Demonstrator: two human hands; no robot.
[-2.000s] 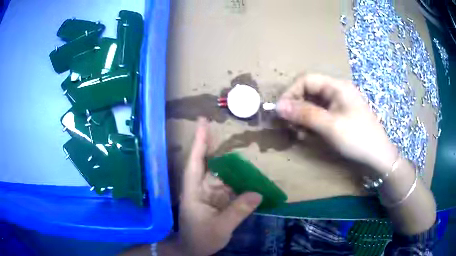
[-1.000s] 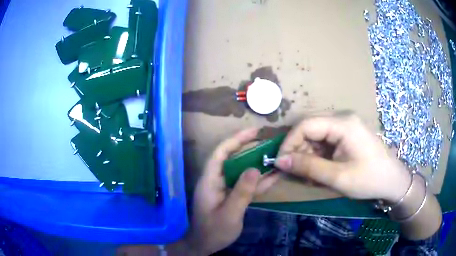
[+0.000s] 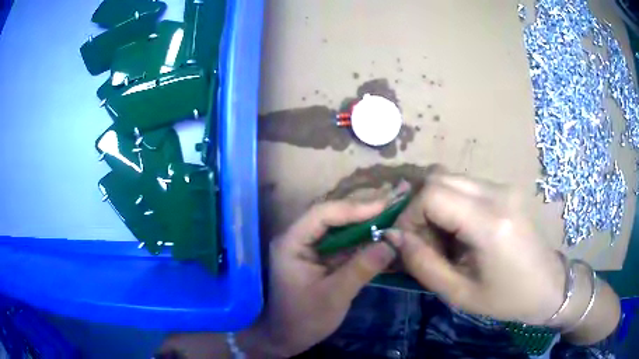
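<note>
My left hand [image 3: 315, 273] holds a dark green moulded part [image 3: 347, 237] near the bench's front edge, with its long edge turned up. A small silver pin [image 3: 376, 233] stands at that edge. My right hand [image 3: 469, 245] is at the pin, thumb and forefinger close against it; the fingers are blurred, and whether they still pinch it is unclear. A white round disc [image 3: 376, 120] with a red bit at its left side stands beyond my hands among dark stains.
A blue tray [image 3: 240, 168] at left holds loose green parts [image 3: 157, 98] with silver pins. A heap of small silver pins [image 3: 574, 112] lies at right on the cardboard [image 3: 462, 63]. More green parts [image 3: 527, 338] show low at right, partly hidden by my right arm.
The green part was lying flatter in my left hand and is now tilted edge up. My right hand has brought a pin from beside the white disc to the part's edge.
</note>
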